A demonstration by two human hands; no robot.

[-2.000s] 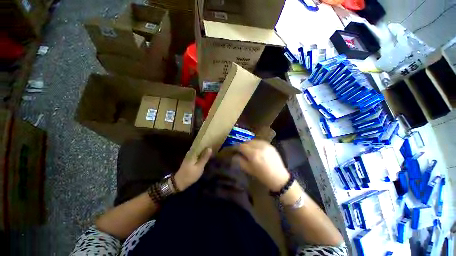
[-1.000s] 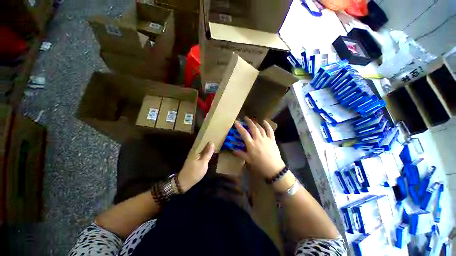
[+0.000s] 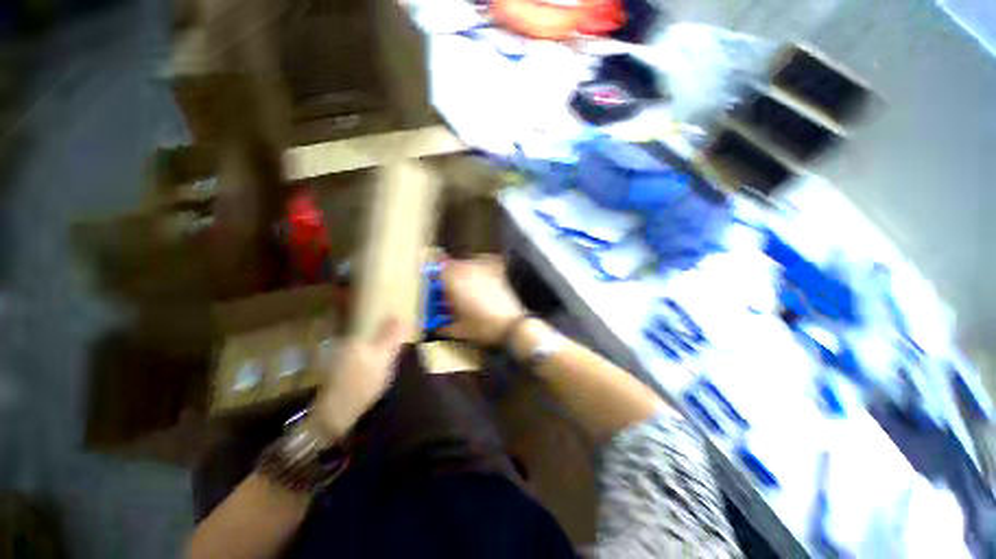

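The frame is strongly blurred. A brown inner carton (image 3: 394, 246) stands tilted on my lap, its long side towards me. Blue-and-white retail boxes (image 3: 437, 297) show at its right, inside the opening. My left hand (image 3: 366, 377) grips the carton's near left edge. My right hand (image 3: 477, 297) is at the opening, over the retail boxes; its fingertips are blurred, and whether it grips a box cannot be told. A small brown flap (image 3: 452, 356) sticks out below it.
The white-topped table (image 3: 644, 409) at right bears blurred retail box piles (image 3: 650, 197), a black box (image 3: 614, 96) and a divided cardboard rack (image 3: 778, 118). A master carton (image 3: 279, 306) with inner cartons is at left. A large open carton (image 3: 347, 66) and a red object (image 3: 307, 234) lie ahead.
The view has swung to the right, so everything sits further left and is blurred. My left hand still holds the inner carton. My right hand remains at the opening by the retail boxes.
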